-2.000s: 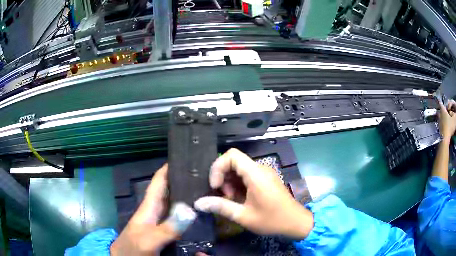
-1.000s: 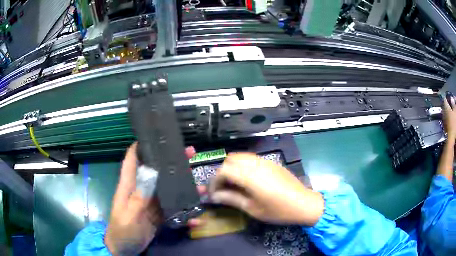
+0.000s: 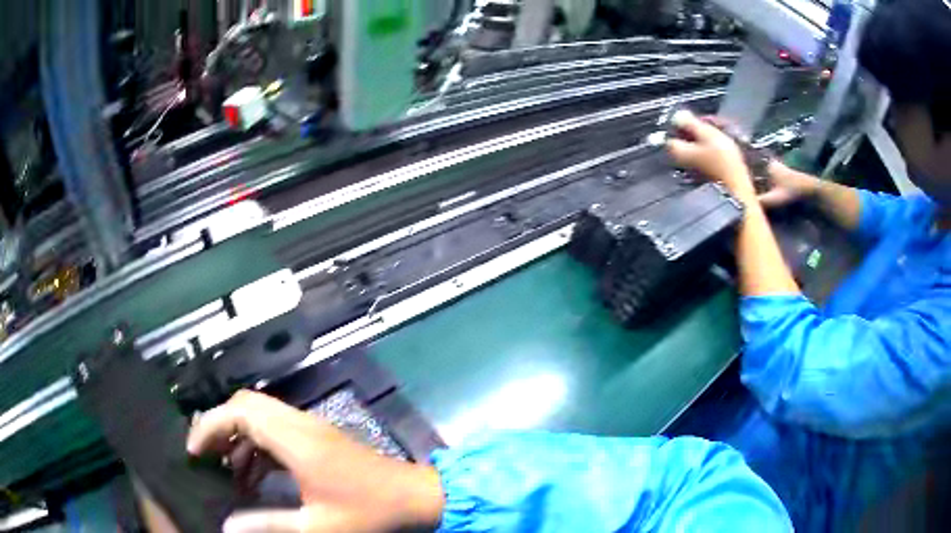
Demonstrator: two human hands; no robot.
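Note:
A long black fixture bar stands tilted at the lower left, bright pins at its top end. A sliver of my left hand shows against its lower end; the rest is hidden or cut off by the picture's edge. My right hand is just right of the bar, blurred, its fingers curled and a fingertip at the bar's edge. I cannot tell whether it holds anything. Behind it the black parts tray shows in part, with small silvery rings in it.
At the right, a co-worker in blue has both hands over the conveyor side, behind a stack of black fixture bars. The green bench top lies between tray and stack. Aluminium rails run along the bench's back.
The view has swung right, so the bar, tray and my hands appear farther left and the co-worker shows more fully. My left hand is now mostly out of view.

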